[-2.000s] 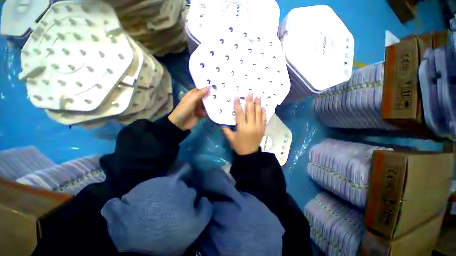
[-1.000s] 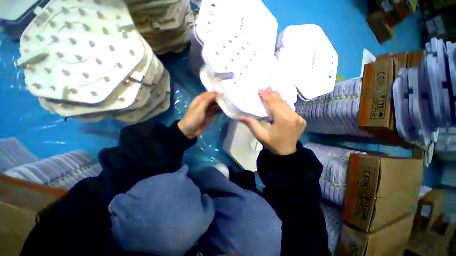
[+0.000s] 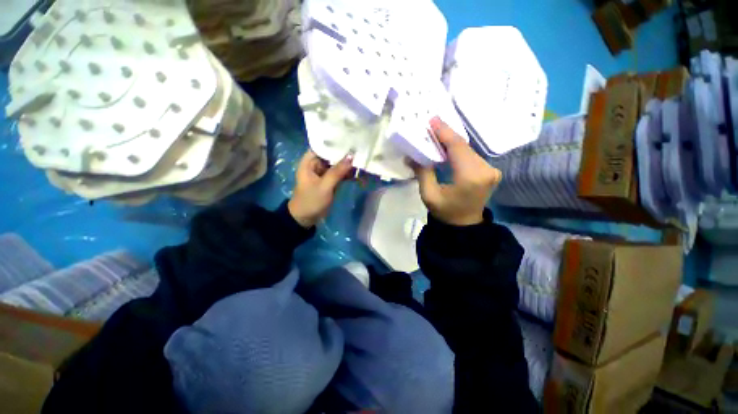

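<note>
A white perforated panel [image 3: 417, 61], rows of dark holes across it, is tilted over a cream studded panel [image 3: 330, 129] at top centre. A notch or gap shows at the perforated panel's lower middle; whether it is one piece is unclear. My left hand [image 3: 318, 187] pinches the studded panel's lower edge between thumb and fingers. My right hand [image 3: 459, 178] grips the perforated panel's lower right edge, its fingertips on the surface. The panels are apart at the lower left; their contact elsewhere is hidden.
Cream studded panels [image 3: 109, 89] are stacked at left. A stack of white covers [image 3: 498, 89] stands right of the panels. A white cover [image 3: 396, 226] lies below my hands. Cartons [image 3: 627, 299] and rows of housings [image 3: 538, 174] stand at right, another carton [image 3: 40, 348] at lower left.
The perforated panel has tilted up, exposing more of the studded panel beneath. My right hand has moved right since the first frame; my left hand now pinches the studded panel's edge.
</note>
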